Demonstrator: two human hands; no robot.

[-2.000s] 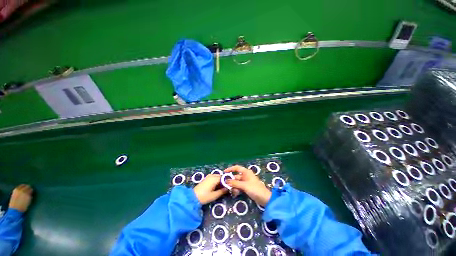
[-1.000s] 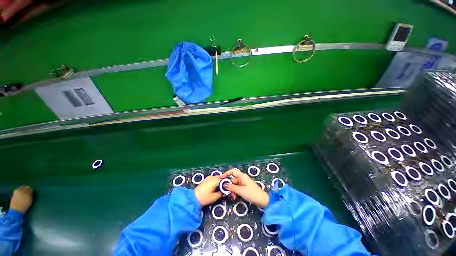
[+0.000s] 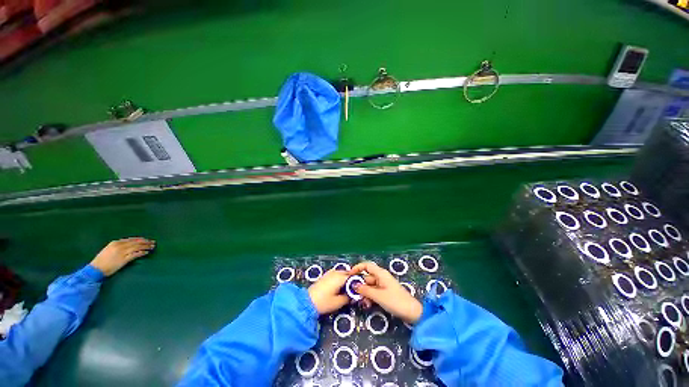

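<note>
A ring-faced component [image 3: 355, 287], with a white ring around a dark centre, is held between the fingertips of both hands. My left hand [image 3: 330, 292] grips it from the left. My right hand [image 3: 389, 293] holds it from the right, with fingers over its face. Both hands are above a clear blister tray [image 3: 327, 329] with rows of similar white-ringed components in its pockets. The forearms, in blue sleeves, cover parts of the tray, and the tray's near edge is cut off by the picture.
Stacked blister trays [image 3: 540, 264] stand at the right. Another person's hand [image 3: 121, 255] rests over the green belt [image 3: 189, 302] at left. A blue cloth cap [image 3: 308, 117], metal rings [image 3: 481, 83] and a posted sheet [image 3: 141, 149] are on the green panel; a small meter [image 3: 628, 66] is upper right.
The single component on the belt moved left and is no longer seen. The other person's hand has reached further right and forward. The view has shifted slightly; my hands still hold a component.
</note>
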